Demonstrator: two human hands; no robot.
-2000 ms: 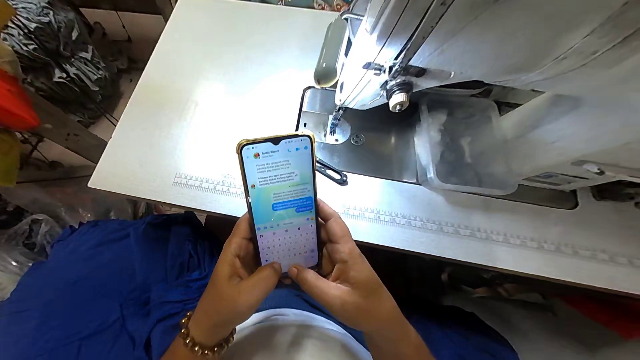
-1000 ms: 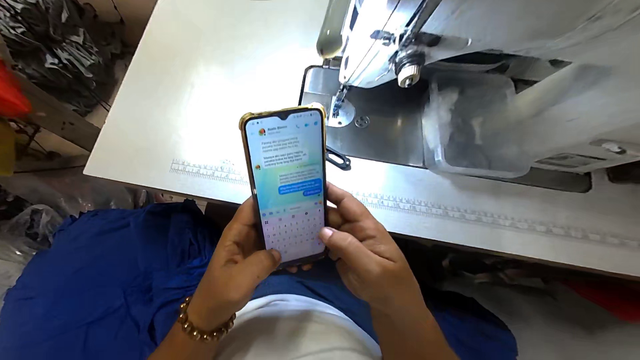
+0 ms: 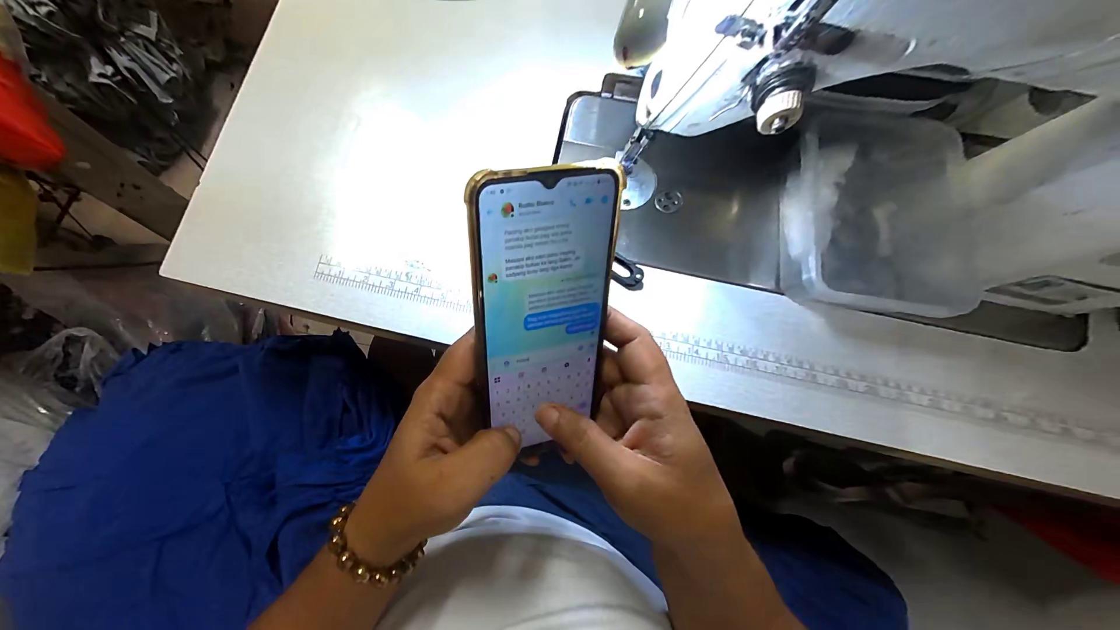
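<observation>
A smartphone (image 3: 547,297) in a gold-edged case stands tilted between my two hands, its lit screen showing a chat and a keyboard. My left hand (image 3: 446,446), with a beaded bracelet at the wrist, grips the lower left edge, its thumb at the bottom of the keyboard. My right hand (image 3: 639,429) holds the lower right side, its thumb over the keys. Beyond the phone is a sewing machine (image 3: 726,79) with its needle and presser foot just past the phone's upper right corner. A small dark metal tool (image 3: 627,273), partly hidden by the phone, lies on the table.
The white sewing table (image 3: 385,192) has a printed ruler scale (image 3: 840,381) near its front edge. A clear plastic tray (image 3: 884,297) sits right of the needle area. Blue fabric (image 3: 201,472) spreads at lower left. Dark scraps (image 3: 114,61) are piled at upper left.
My right thumb has moved from the phone's right edge in over the keyboard since a second ago. Both hands have kept hold of the phone throughout.
</observation>
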